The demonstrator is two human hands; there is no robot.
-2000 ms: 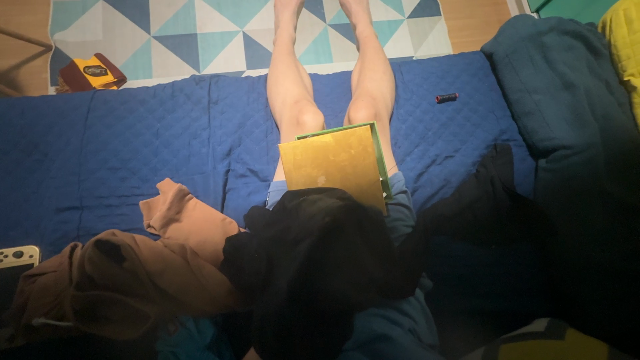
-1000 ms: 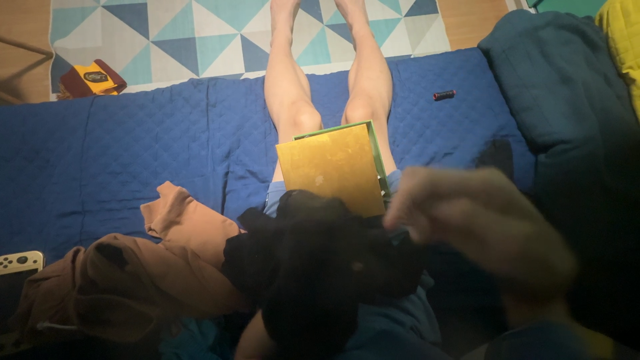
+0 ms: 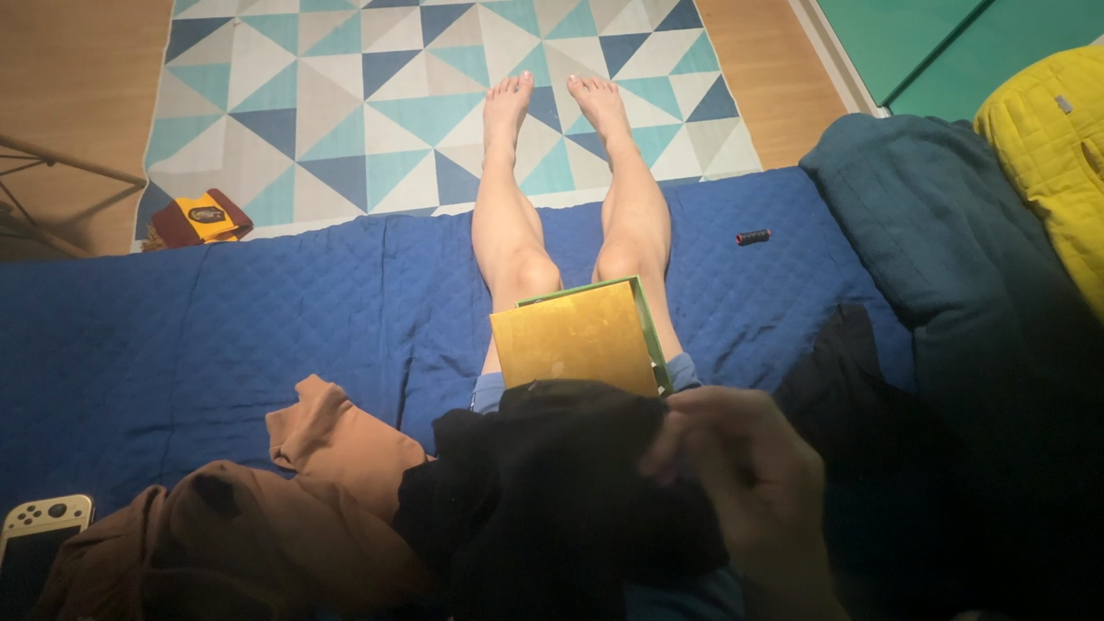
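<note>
My right hand [image 3: 746,474] is at the lower right, blurred and dim, with thumb and fingertips close together beside the right edge of a black cloth [image 3: 552,483]. Whether anything thin is between the fingertips cannot be told. The cloth lies bunched over my lap and covers the near edge of a gold-coloured box lid or panel [image 3: 573,341]. Under that panel, a green box edge [image 3: 651,332] shows along the far and right sides. A spool of black thread [image 3: 753,237] lies on the blue quilted cover to the right of my legs. My left hand is not visible.
A brown-pink sweatshirt [image 3: 345,431] lies at left, partly over a handheld game console [image 3: 43,535]. A blue quilted cover [image 3: 285,319] spans the seat. Dark blue bedding [image 3: 914,216] and a yellow quilted item [image 3: 1048,147] are at right; a maroon-and-yellow scarf [image 3: 203,220] is beyond the edge.
My right hand, absent two seconds ago, came into view over the right side of the lap and now has its fingertips lower, beside the black cloth. The view shows more of the feet.
</note>
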